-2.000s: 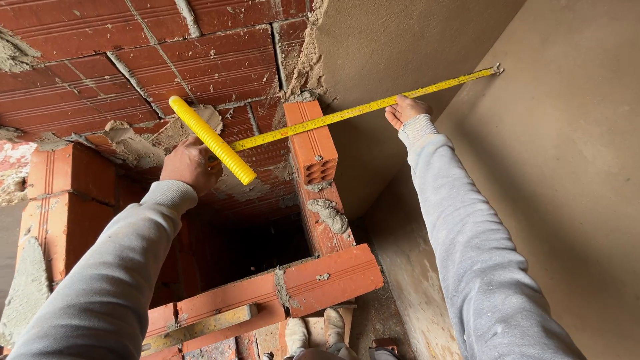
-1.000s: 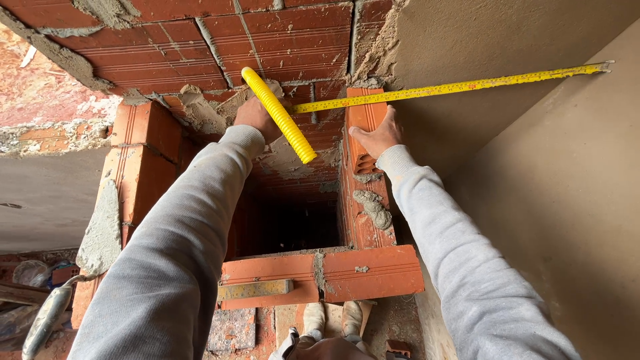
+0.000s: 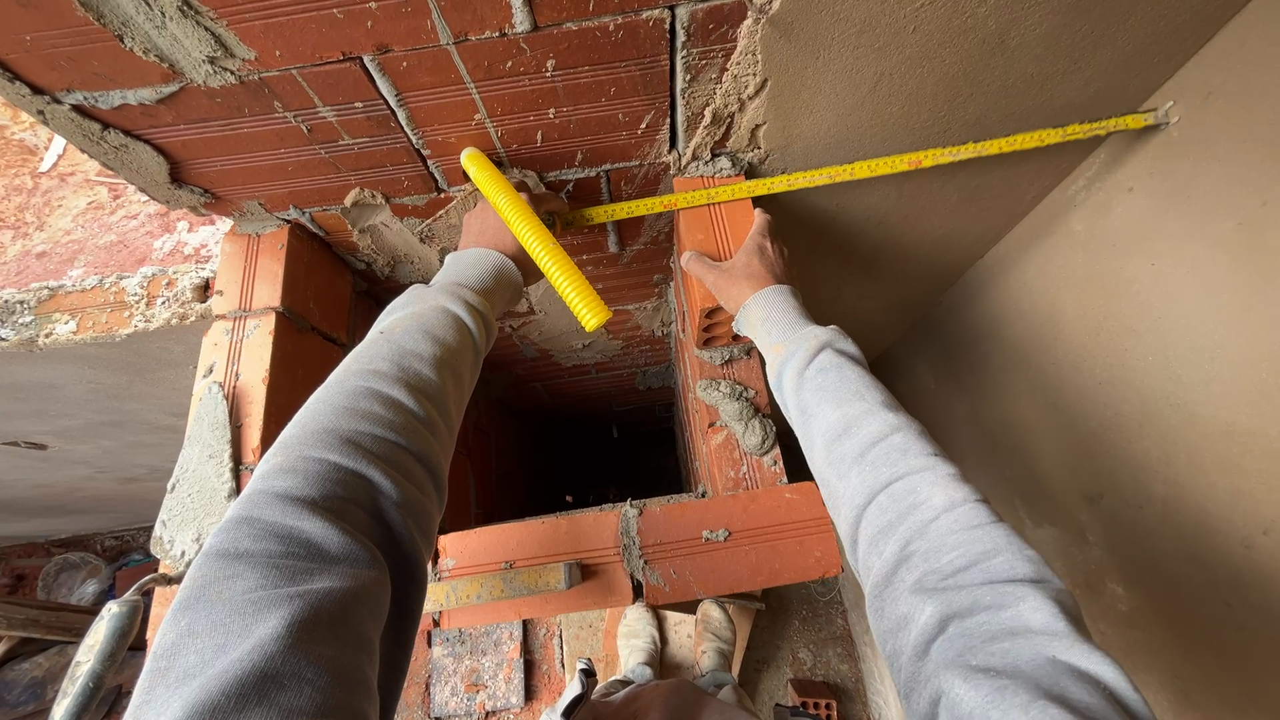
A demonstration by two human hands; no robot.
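Closed around the case end of a tape measure, my left hand [image 3: 505, 235] is partly hidden behind a yellow corrugated tube [image 3: 540, 240]. From there the yellow tape blade [image 3: 850, 172] stretches over the top of a hollow clay brick [image 3: 715, 230] to the plastered wall at the right. My right hand [image 3: 745, 262] grips that brick at its sides, thumb on the near left and fingers on the right. The brick sits on the right-hand brick wall of a dark shaft. Nearer to me on that wall lies a lump of mortar [image 3: 738, 412].
A mortar-covered trowel [image 3: 195, 480] rests by the left brick pier [image 3: 270, 340]. The front brick course [image 3: 740, 540] crosses above my shoes, with a yellow level or straightedge [image 3: 500, 586] along it. The shaft opening [image 3: 590, 460] lies between the walls.
My right hand has moved from the tape blade down to the hollow brick. The left hand still holds the tape's case end. The view has shifted.
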